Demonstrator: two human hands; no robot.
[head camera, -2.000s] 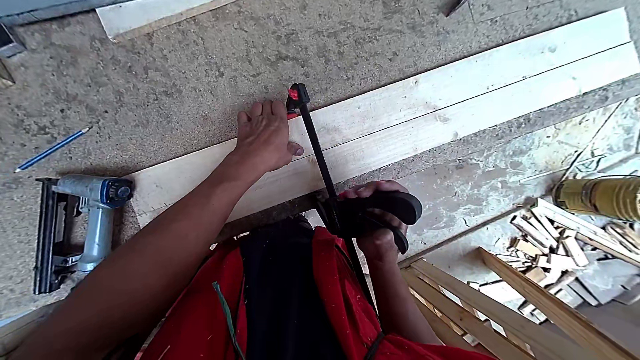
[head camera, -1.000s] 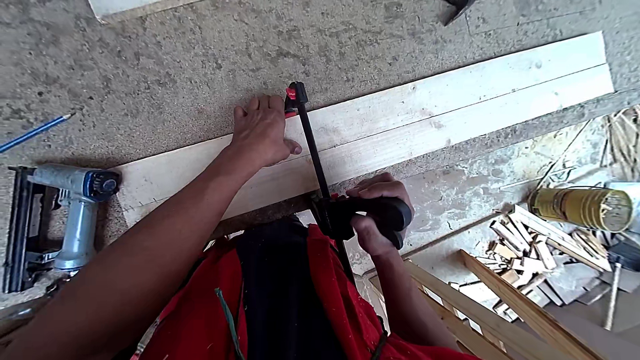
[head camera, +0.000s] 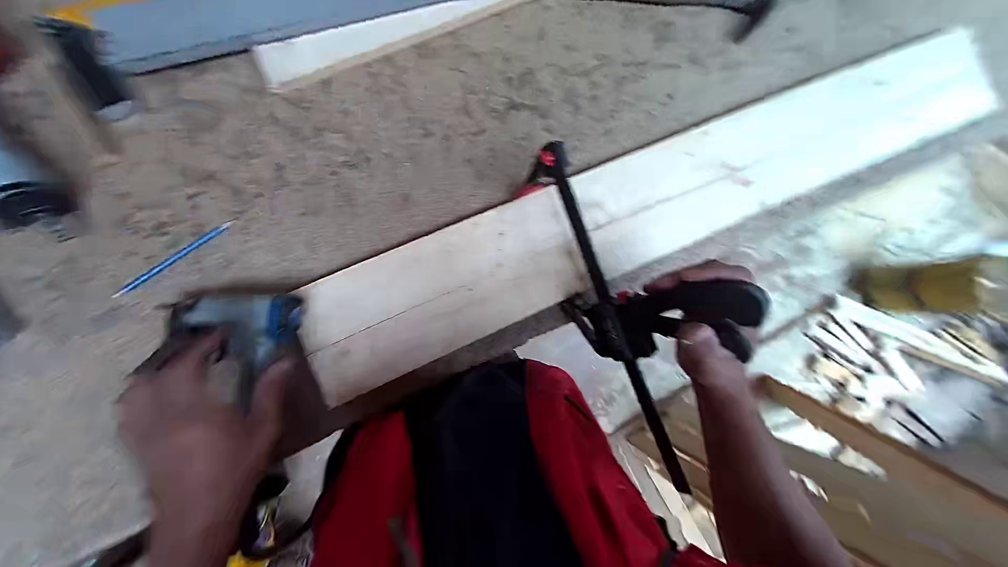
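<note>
Two pale wooden boards lie edge to edge, slanting across the work surface. A black bar clamp with red parts spans both, its fixed jaw at their far edge and its sliding head near the close edge. My right hand is wrapped round the clamp's black handle. At the left end of the boards, my left hand is on a grey and blue pneumatic nailer; motion blur hides how its fingers lie, so a firm grip cannot be told. A blue pencil rests beyond the nailer.
Another white board lies at the far side, near a dark blurred tool. Blurred tools stand at the far left. Wood offcuts, a yellow bucket and wooden rails are at the right, below the work surface.
My left hand has left the boards beside the clamp's far jaw and moved left to the nailer. My right hand remains on the clamp handle. The view has shifted.
</note>
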